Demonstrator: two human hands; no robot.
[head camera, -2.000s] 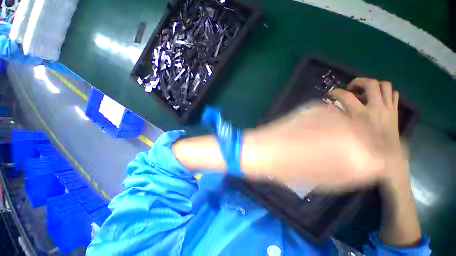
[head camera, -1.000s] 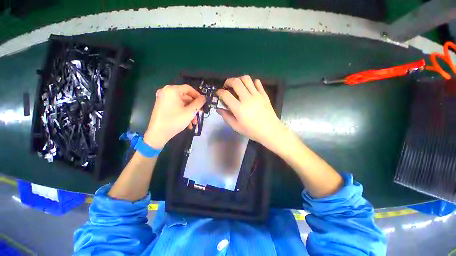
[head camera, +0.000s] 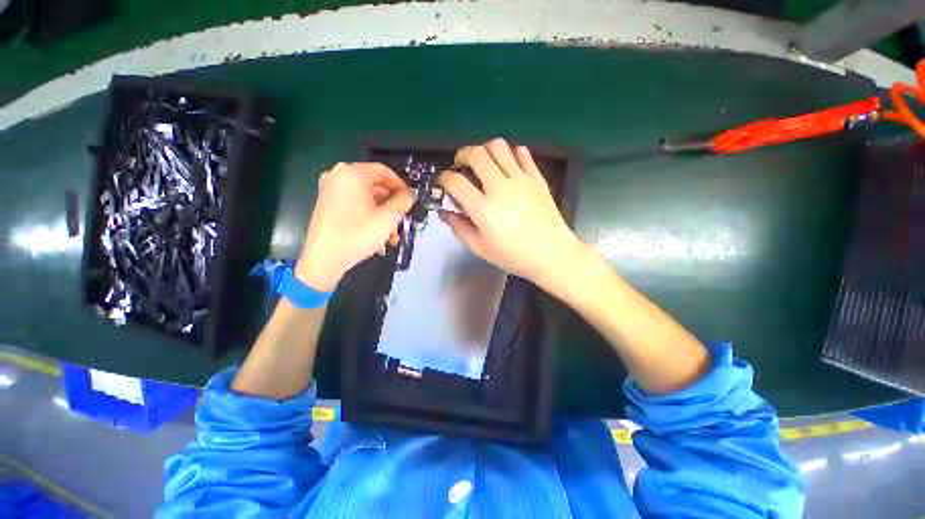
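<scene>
The open device unit (head camera: 431, 314), a silver-white rectangle, lies in the black carrier tray (head camera: 446, 418) in front of me. Its circuit board (head camera: 424, 182) is at the far end. My left hand (head camera: 350, 223) pinches thumb and forefinger together at the board's left edge. A thin dark strip, apparently a flex cable (head camera: 406, 243), shows just below those fingertips. My right hand (head camera: 514, 218) has curved fingers and thumb at the board's right side. Its fingertips touch the board area; whether they grip anything is unclear. The fingers hide part of the board.
A black parts bin (head camera: 231, 218) heaped with black-silver strips stands at left, near a small dark piece (head camera: 72, 213). An orange-red air gun (head camera: 791, 130) lies at right with its orange hose. Ridged trays (head camera: 880, 289) stand at the right edge. A white edge strip (head camera: 456, 30) runs behind.
My view has swung from the left to face the tray squarely. My left arm, earlier stretched across the tray, is now at its left side. Over the last second both hands have barely moved.
</scene>
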